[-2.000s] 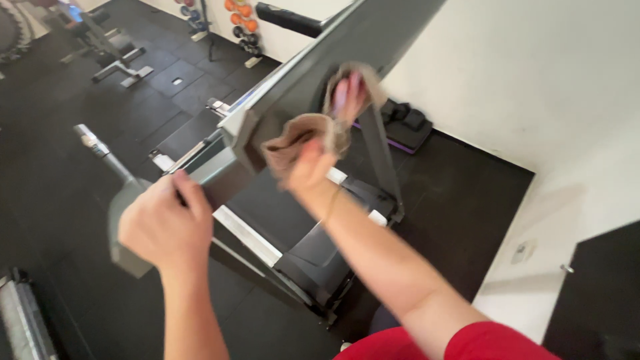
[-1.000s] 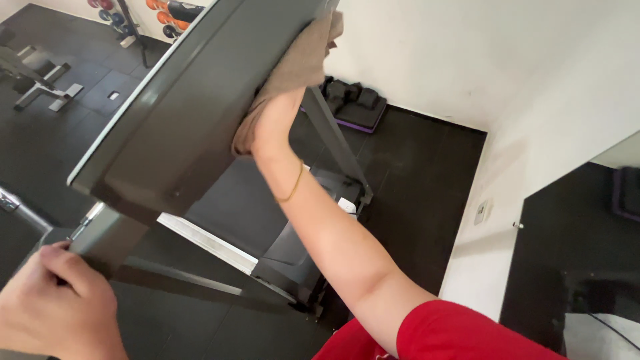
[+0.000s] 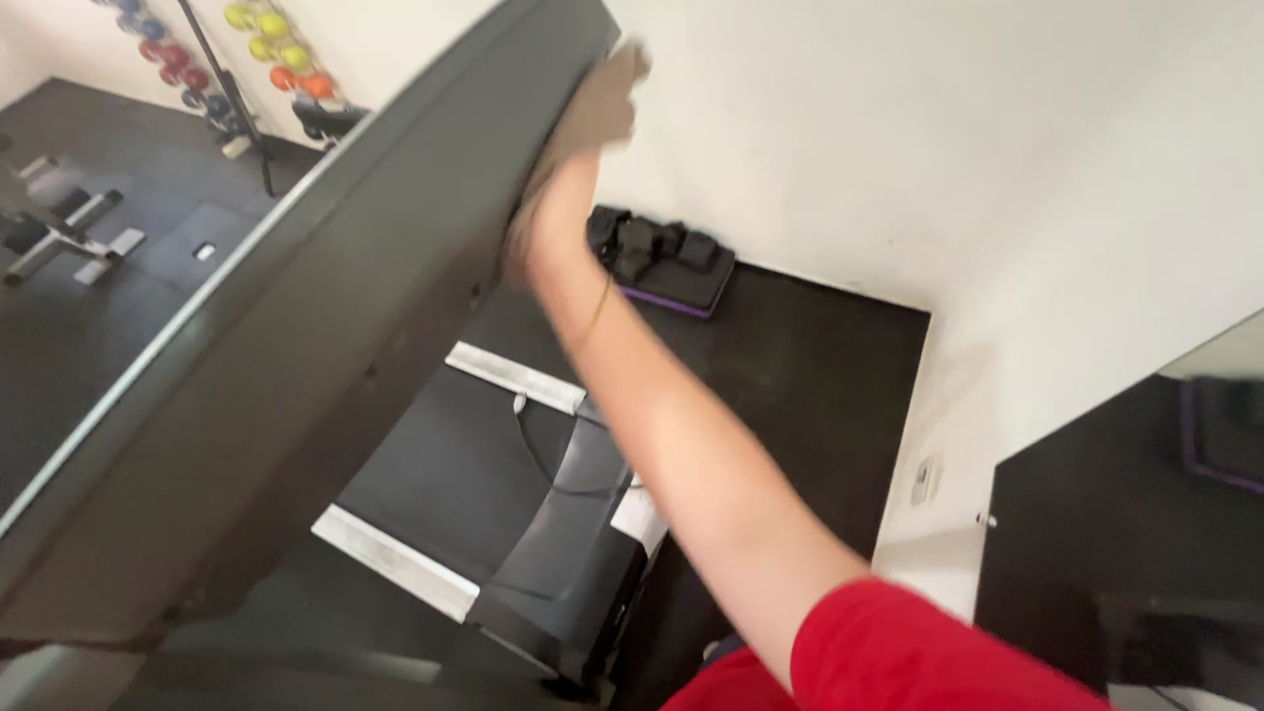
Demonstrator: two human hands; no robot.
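My right hand [image 3: 558,217] presses a brown cloth [image 3: 597,104] against the rear face of a large grey treadmill console [image 3: 336,267], near its upper right end. The cloth covers most of the fingers, and its loose part sticks out past the console's edge. Below lies the treadmill deck with its dark belt [image 3: 444,464], pale side rails [image 3: 395,561] and black motor cover [image 3: 563,533]; a thin cable with a light plug rests across it. My left hand is out of view.
Black weights lie on a step platform [image 3: 681,281] with a purple edge by the white wall [image 3: 839,148]. Racks of coloured dumbbells [image 3: 173,64] and a bench frame [image 3: 74,237] stand at the upper left. A dark glossy panel [image 3: 1136,533] is at the right.
My right hand has moved with the cloth along the console's rear face toward its upper end. My left hand, earlier gripping the console's frame, has left the view. The view has shifted closer to the console.
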